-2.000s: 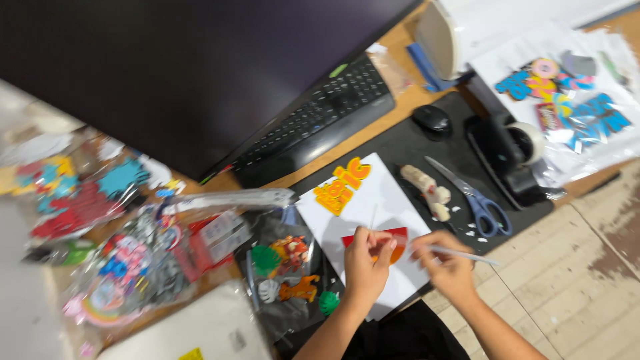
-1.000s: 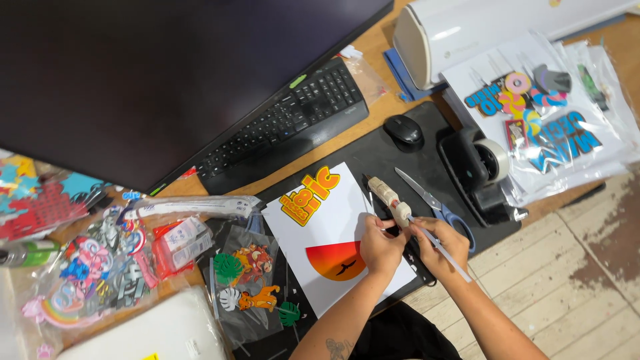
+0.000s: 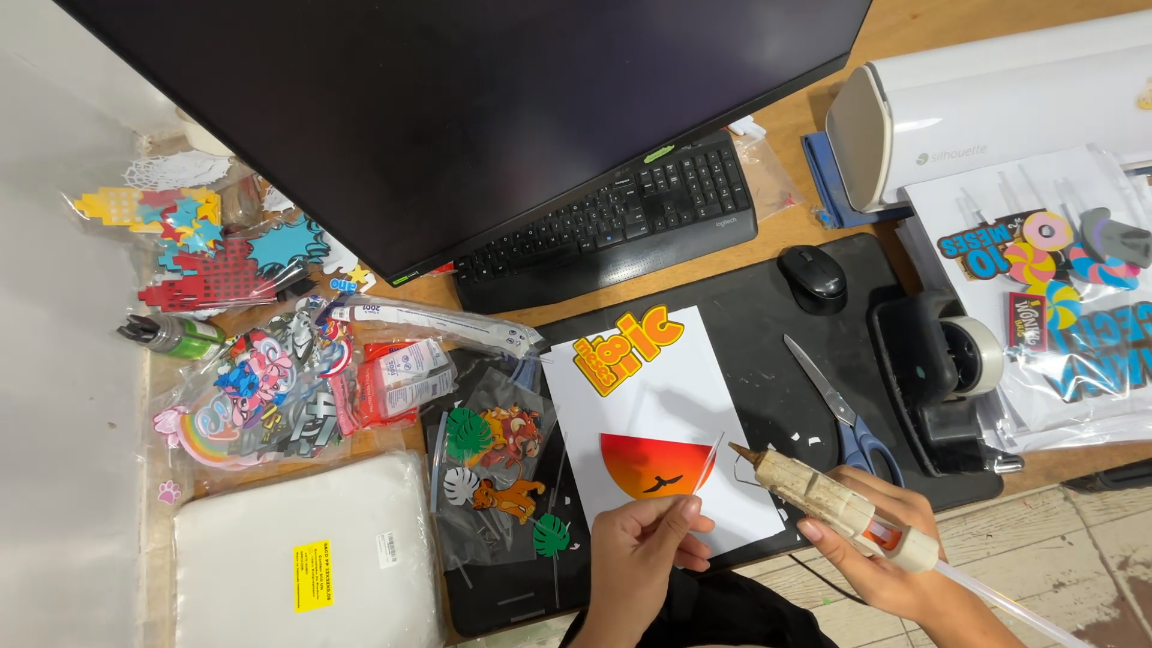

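Note:
A hot glue gun [image 3: 823, 504] with a clear glue stick in its rear is held in my right hand [image 3: 886, 540], its nozzle pointing up and left. My left hand [image 3: 652, 549] pinches a thin clear stick [image 3: 711, 459] upright, just left of the nozzle. Behind that stick, a red-orange paper semicircle [image 3: 643, 463] with a black bird shape lies on a white sheet [image 3: 720, 387]. Yellow-orange cut-out lettering [image 3: 630, 346] rests at the sheet's upper part. Whether the stick touches the semicircle, I cannot tell.
Scissors [image 3: 841, 409], a black mouse [image 3: 813, 277] and a tape dispenser [image 3: 927, 387] are at right. A keyboard [image 3: 612, 216] lies beneath a monitor [image 3: 468, 108]. Bagged animal and leaf cut-outs [image 3: 495, 468] lie left of the sheet. A white cutting machine [image 3: 999, 117] stands at upper right.
The glue gun, lying beside the scissors two seconds ago, is now lifted in my right hand. My left hand has moved from the gun back over the sheet's lower part.

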